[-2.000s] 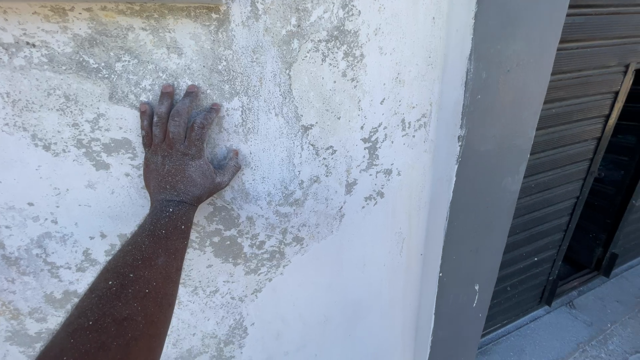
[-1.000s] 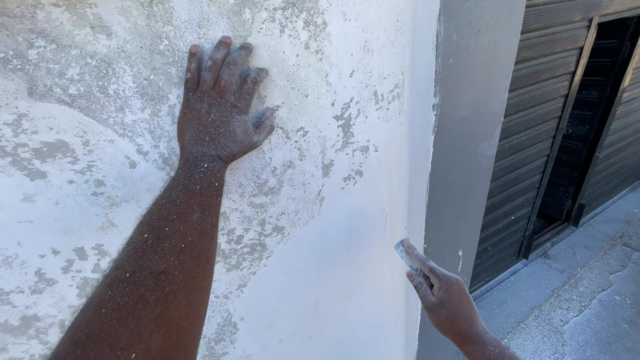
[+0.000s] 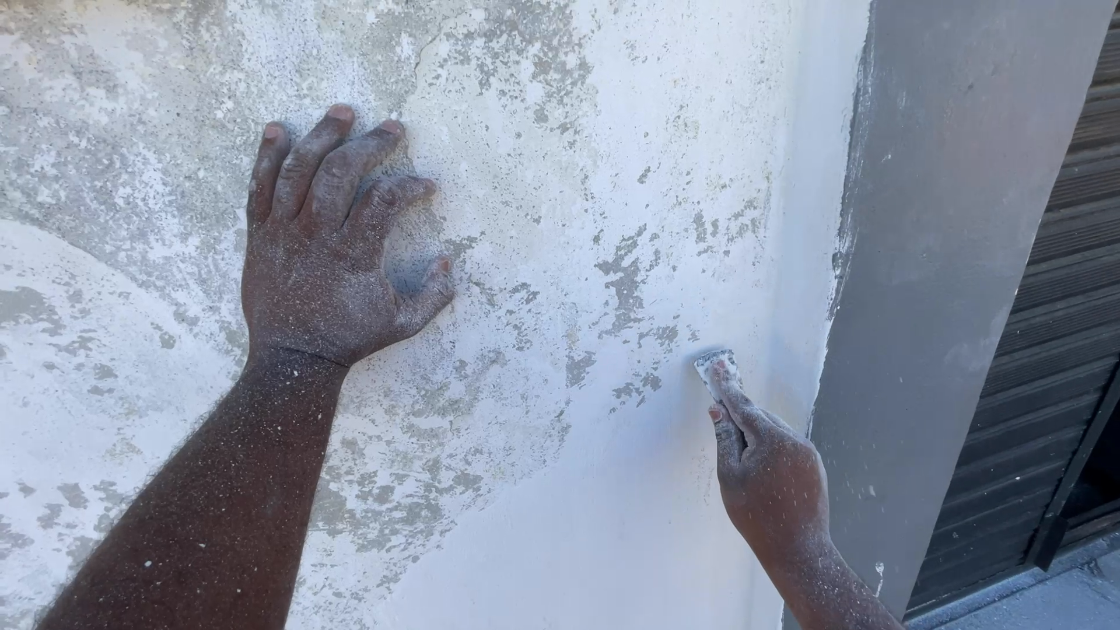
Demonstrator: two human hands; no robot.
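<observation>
My left hand (image 3: 328, 236), dusted with white powder, rests palm-down with its fingers spread on a wall (image 3: 525, 332) of flaking white paint and grey patches. Lower down, toward the right, my right hand (image 3: 774, 481) grips a small putty knife (image 3: 717, 366) whose blade is coated in white. The blade is at the wall surface, just right of some grey bare spots; whether it touches cannot be told. Its handle is hidden in my fingers.
A smooth grey-painted pillar or border strip (image 3: 954, 219) runs down the right of the white wall, with a ragged paint edge between them. Beyond it stands a dark slatted metal shutter (image 3: 1041, 367), with pavement (image 3: 1059, 604) at its foot.
My right hand, out of view in the oldest frame, came into view with the putty knife and is now up at the wall. My left hand stays on the wall, its fingers more bent.
</observation>
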